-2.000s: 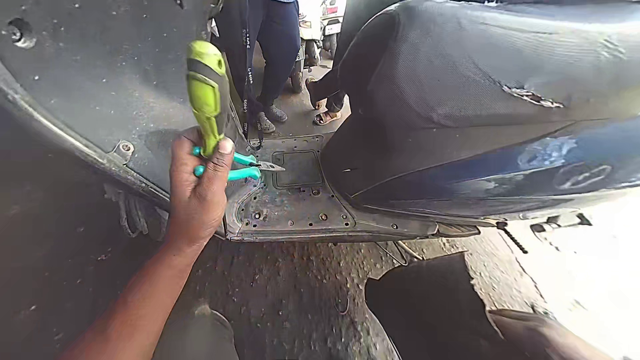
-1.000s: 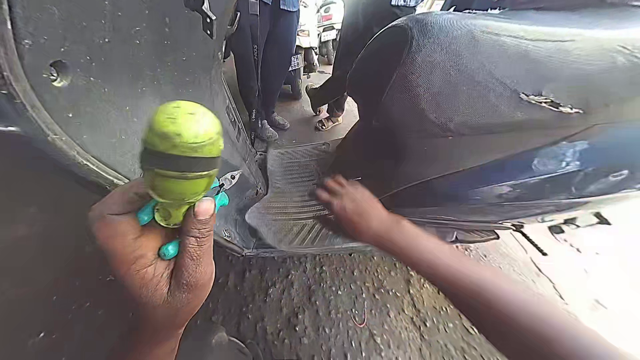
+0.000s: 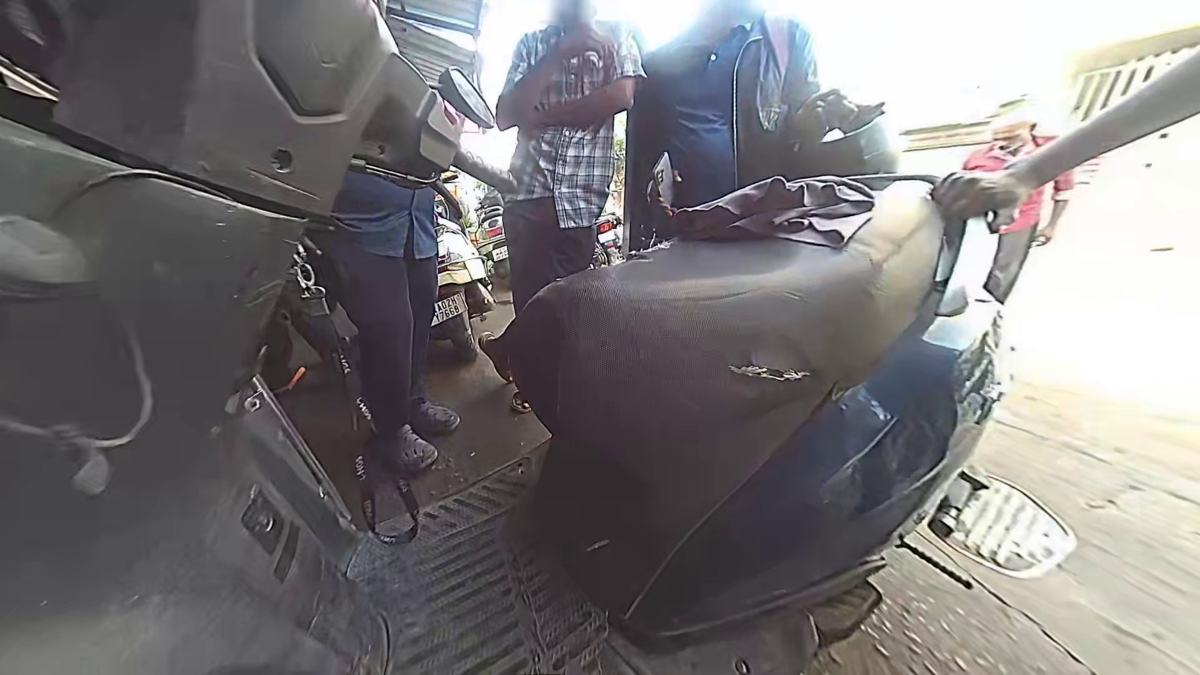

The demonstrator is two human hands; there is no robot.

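Observation:
Neither my left hand nor my right hand is in view, and the pliers and green-handled tool cannot be seen. A worn scooter seat (image 3: 675, 328) with a tear in its cover fills the middle. Dark crumpled cloth (image 3: 797, 211) lies on top of it. The ribbed floor mat (image 3: 459, 581) covers the footboard between the seat and the front leg shield (image 3: 141, 375). A hand (image 3: 980, 197), which looks like another person's, rests at the rear of the seat, its arm entering from the upper right.
Several people stand beyond the scooter, one in a checked shirt (image 3: 572, 150). A black strap (image 3: 364, 487) hangs near the footboard. Parked two-wheelers (image 3: 459, 258) are behind. At the right, a round cover-like object (image 3: 1012, 530) lies on the ground beside the scooter.
The view has swung up strongly from the footboard. My left hand with the pliers and green-handled tool has left the view. My right hand is no longer seen at the floor mat.

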